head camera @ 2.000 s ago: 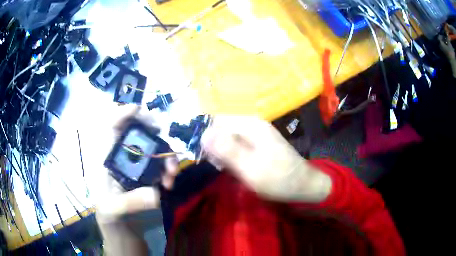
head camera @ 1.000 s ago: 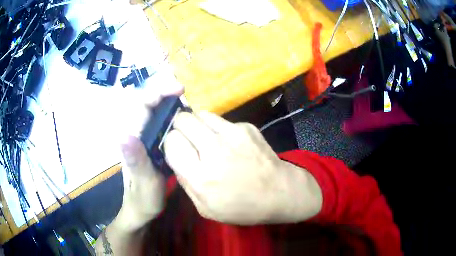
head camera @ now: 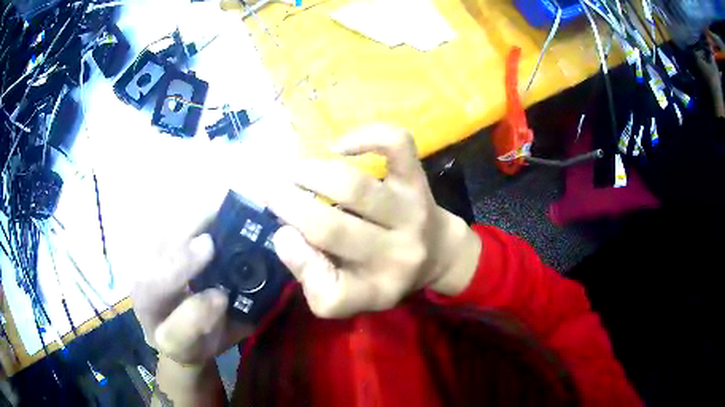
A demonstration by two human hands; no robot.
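A black square housing (head camera: pixel 248 266) with a round lens-like centre and small pale square patches is held over the bench's front edge. My left hand (head camera: pixel 187 306) grips its left and lower side, thumb and fingers on the edge. My right hand (head camera: pixel 362 230) has thumb and fingertips at its upper right edge; the fingertips are partly washed out by glare. Two flat black square frames with pale middles, one a front frame (head camera: pixel 181 104), lie on the white mat (head camera: pixel 119 183). A small black part (head camera: pixel 229 123) lies beside them.
A heap of dark units with cables (head camera: pixel 40 191) is at left. A crumpled pale sheet (head camera: pixel 397 24) lies on the wood. An orange-red air hose (head camera: pixel 514 111) hangs at right, near a blue bin (head camera: pixel 548 9) with spilling cables. Another person's hand (head camera: pixel 709 67) shows far right.
The housing has turned from edge-on to show its lens-like face. My right hand has shifted up and right, its fingers more spread along the housing's edge. The view has shifted slightly.
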